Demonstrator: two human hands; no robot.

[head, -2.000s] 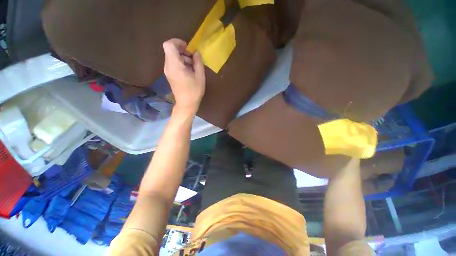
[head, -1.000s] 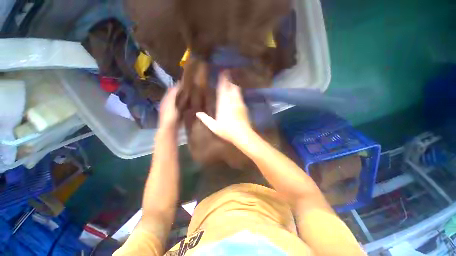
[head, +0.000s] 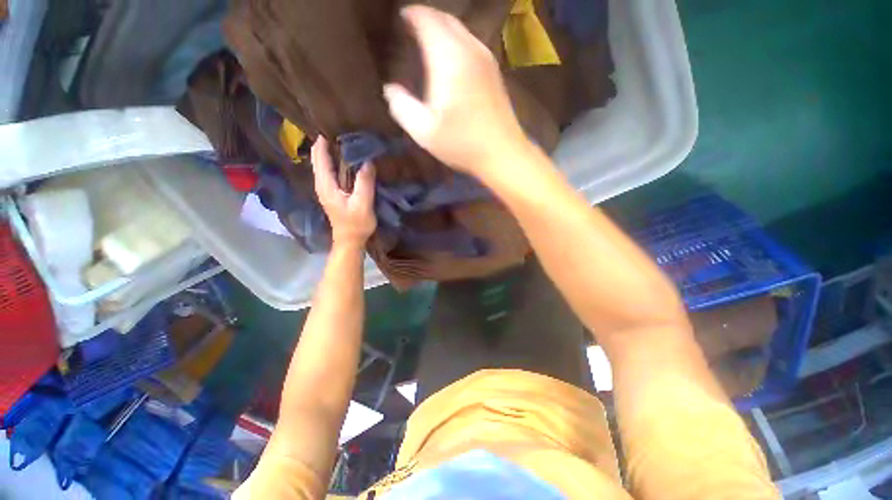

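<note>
A brown fabric bundle lies in the grey-white tub, with dark blue-grey fabric strips across its near end. My left hand is at the bundle's near left side, thumb and fingers on either side of a blue-grey strip; whether it grips the strip is unclear. My right hand is over the brown fabric with fingers apart, holding nothing visible. A yellow scrap shows on the fabric beyond my right hand, and another yellow scrap lies left.
A blue crate with brown pieces stands on the green floor at right. A white basket with pale things, a red crate and blue bags are at left. A white board reaches the tub's left side.
Two large brown bundles with yellow scraps were in front of me two seconds ago. Since one second ago, my right hand has moved up and away from the near end of the bundle now in the tub.
</note>
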